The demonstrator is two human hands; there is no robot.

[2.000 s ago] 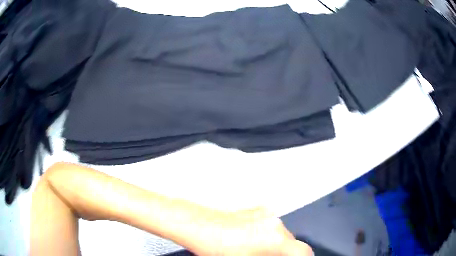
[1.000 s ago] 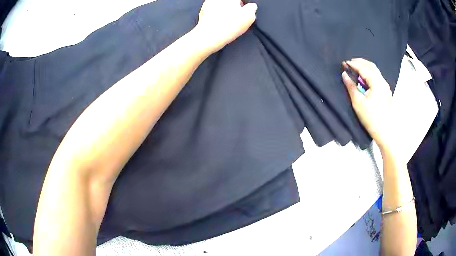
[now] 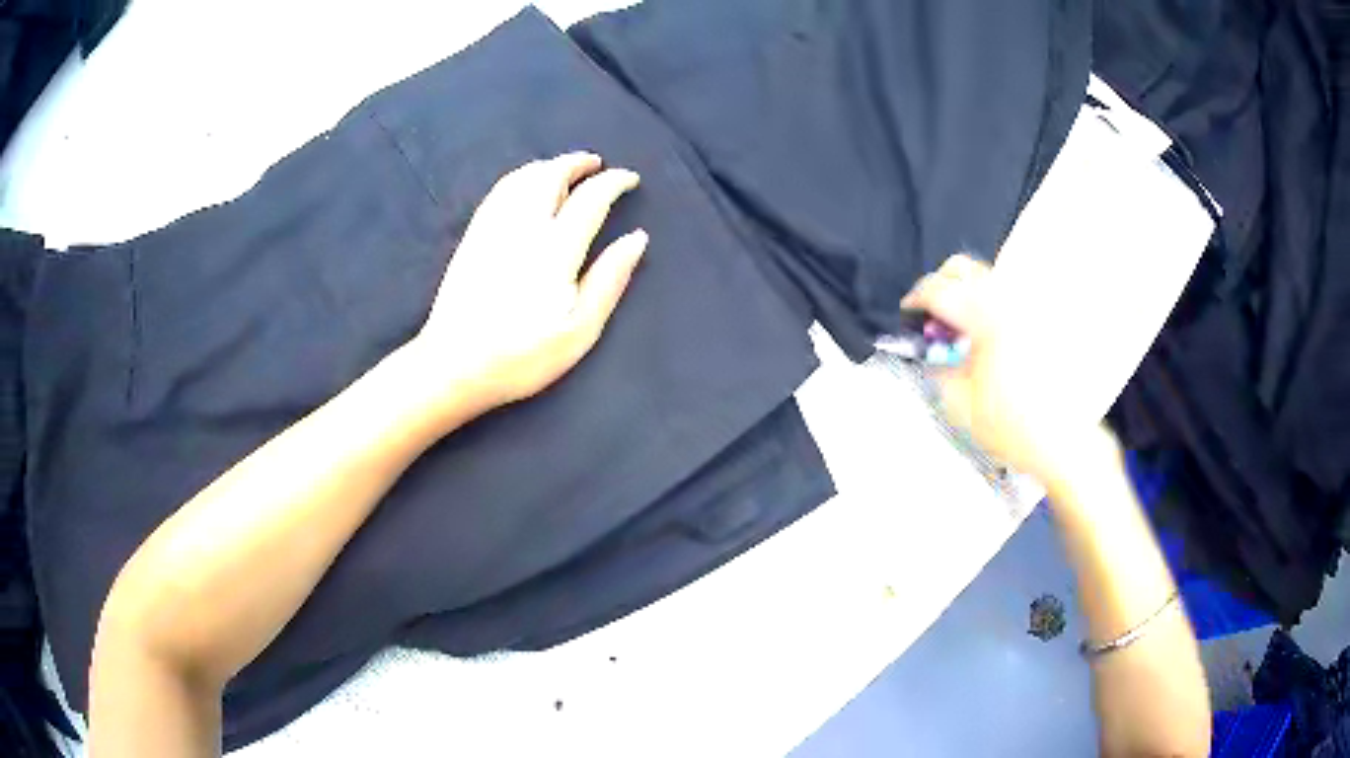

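A black garment (image 3: 592,430) lies spread on the pale table (image 3: 874,548), its upper edge slanting up to a corner at top centre, with thin dart seams. Another black layer shows under its lower edge. My left hand (image 3: 526,282) rests on the garment, fingers apart, holding nothing. My right hand (image 3: 985,356), somewhat blurred, is at the garment's right side over the table. It holds thread snips (image 3: 930,347) with a pinkish and bluish grip; the tips point left, beside the lower corner of a second black piece (image 3: 888,133).
Black garments hang at the right (image 3: 1258,341). A small white paper or tag (image 3: 1128,122) lies at the table's right edge. Blue plastic (image 3: 1221,607) and grey floor (image 3: 948,666) with a dark bit of lint (image 3: 1045,616) show at lower right. Dark cloth is at the left edge.
My left hand has let go of the cloth at the top and lies flat, lower and further left. My right hand with the snips has moved left and down. The garment's right panel has shifted.
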